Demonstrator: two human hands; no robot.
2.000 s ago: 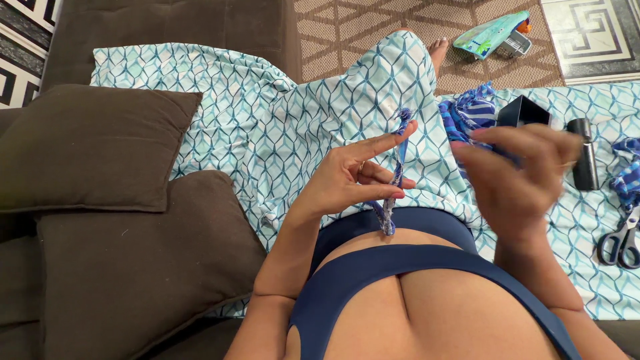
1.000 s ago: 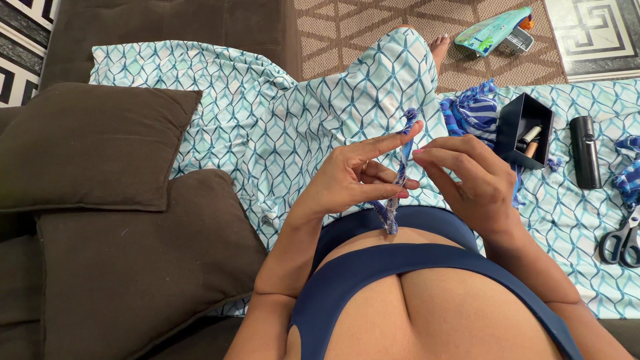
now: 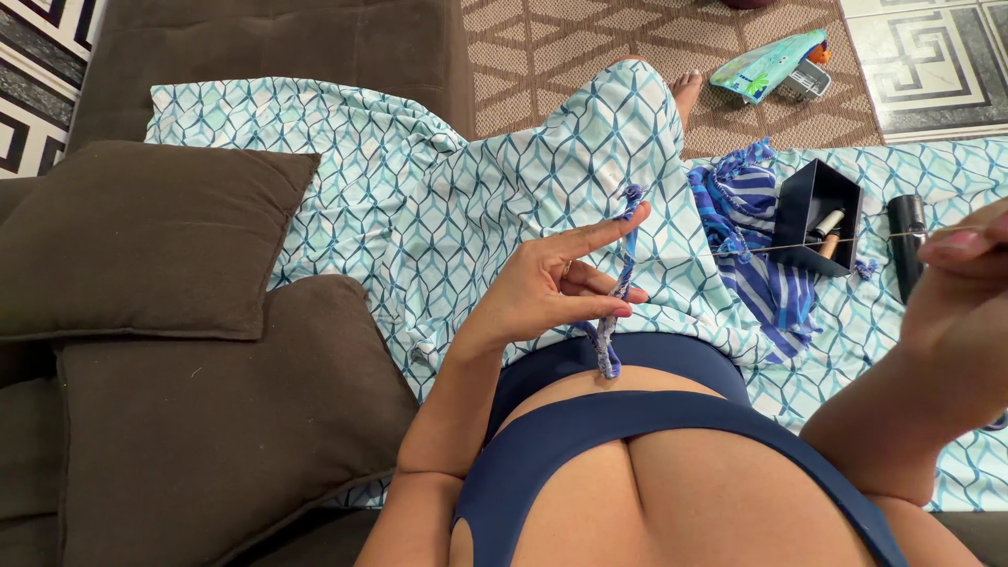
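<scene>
My left hand point(image 3: 563, 285) pinches a twisted blue and white fabric cord point(image 3: 628, 268) between thumb and fingers, with the index finger near its frayed upper end. The lower end hangs in front of my waist. At the right edge my right hand point(image 3: 965, 256) is raised and partly cut off, its fingertips closed on a thin thread point(image 3: 756, 249). The thread runs taut from the cord to these fingertips. Whether a needle is held there cannot be made out. Blue striped fringed fabric point(image 3: 736, 213) lies between the hands, beyond the thread.
A dark open box point(image 3: 795, 216) holds small cylindrical items. Beside it lies a black cylindrical case point(image 3: 906, 213). Patterned cloth point(image 3: 504, 189) covers my legs and the seat. Two brown cushions point(image 3: 157, 236) are on the left. A turquoise pouch point(image 3: 768, 67) lies on the woven rug point(image 3: 520, 79).
My right hand has moved from beside the cord out to the right edge, and the thread now shows stretched between the hands. My left hand keeps its hold on the cord.
</scene>
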